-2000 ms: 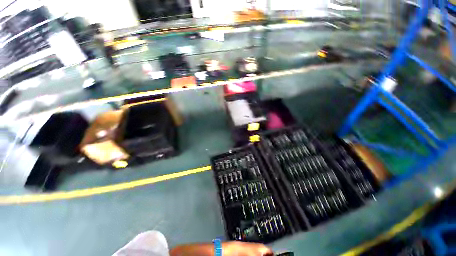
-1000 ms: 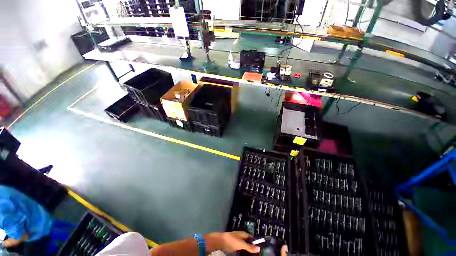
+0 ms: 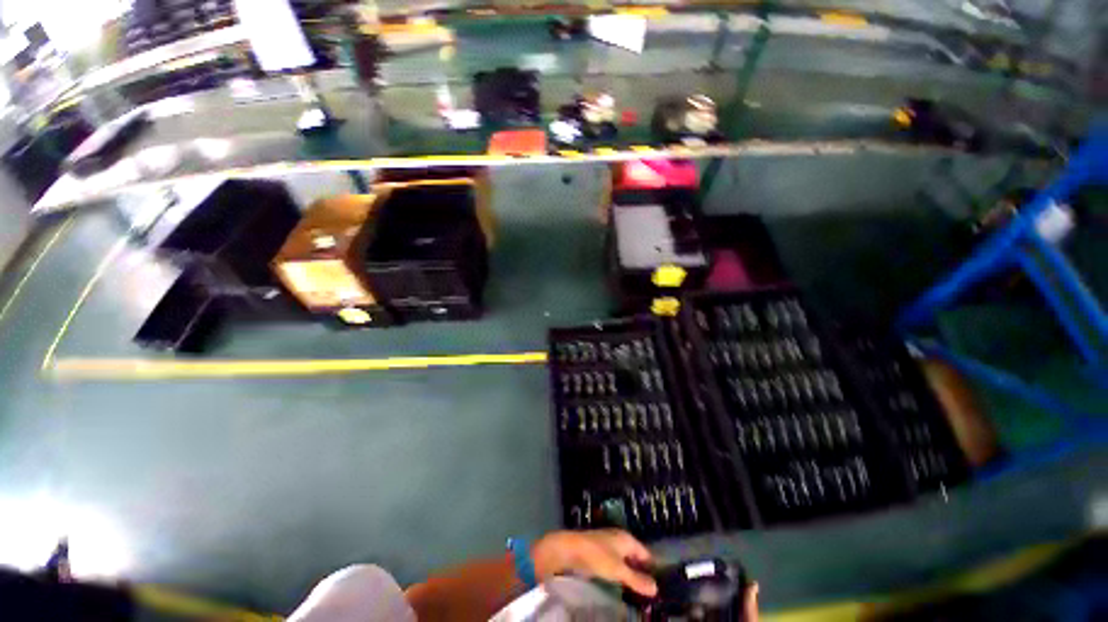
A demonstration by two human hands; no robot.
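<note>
My left hand point(image 3: 595, 559), bare, with a blue band at the wrist, is at the bottom centre and grips the left side of a black, palm-sized part point(image 3: 701, 592). The part has a small white label on top; it is blurred and cut off by the lower edge. Only fingertips of my right hand point(image 3: 752, 603) show, at the part's right side; the rest is out of the picture. Just beyond the hands, open black totes point(image 3: 719, 444) stand side by side on the floor, holding rows of small dark parts with bright edges.
A long green workbench point(image 3: 365, 162) with small items crosses the back. Under it are black bins point(image 3: 425, 261), an open cardboard carton point(image 3: 326, 267) and a stacked box with a grey top point(image 3: 656, 237). A blue metal frame point(image 3: 1015, 261) stands at the right. A yellow line point(image 3: 304, 365) marks the green floor.
The view has swung, so the bench, bins and totes sit further left and higher than one second ago. The blue-clothed person at the left is out of view. The black part shows more fully.
</note>
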